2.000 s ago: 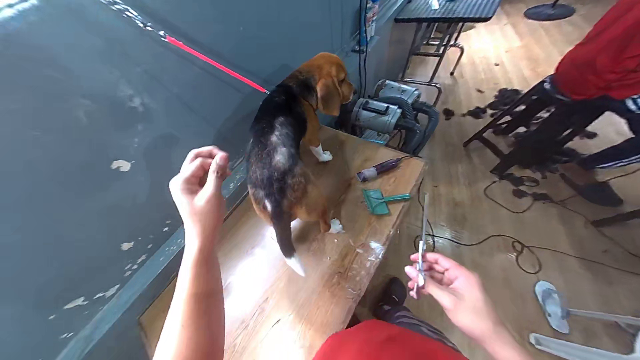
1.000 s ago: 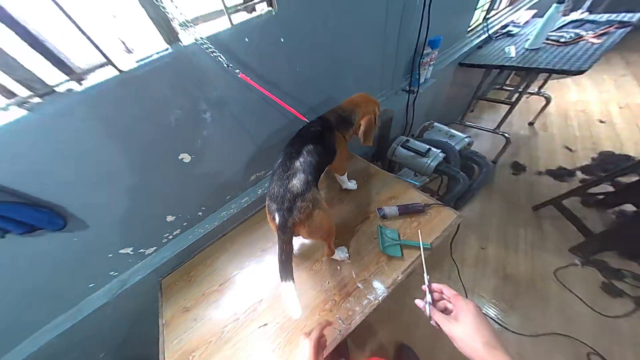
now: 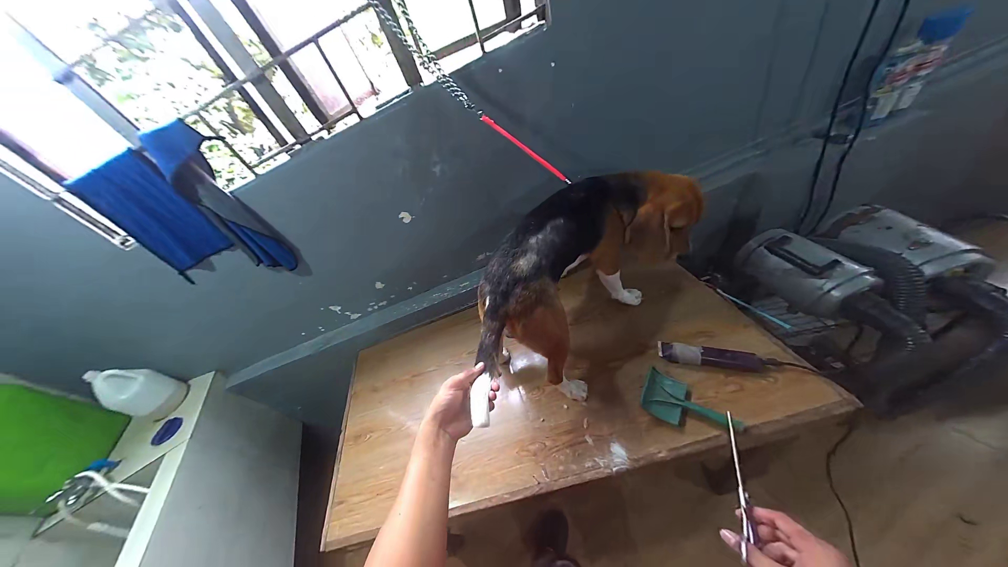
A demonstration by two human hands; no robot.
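A beagle (image 3: 543, 244) stands on a wooden table (image 3: 441, 465), its head turned away to the right. My left hand (image 3: 461, 398) grips its tail (image 3: 490, 346) close to the white tip. My right hand (image 3: 776, 539) holds metal scissors (image 3: 739, 480), blades pointing up, just off the table's front edge. A green slicker brush (image 3: 668, 398) and a purple hair clipper (image 3: 709, 357) lie on the table to the right of the beagle. White hair lies near the front edge.
A red leash (image 3: 524, 147) runs from the dog to a chain (image 3: 433, 63) at the window bars. Two metal blowers (image 3: 811, 272) stand beyond the table's right end. A white jug (image 3: 138, 391) rests on a cabinet at left. A blue cloth (image 3: 153, 209) hangs from the bars.
The view has swung far left. My left hand has moved to the dog's tail and closed on it; it was raised and empty two seconds ago. The scissors remain in my right hand.
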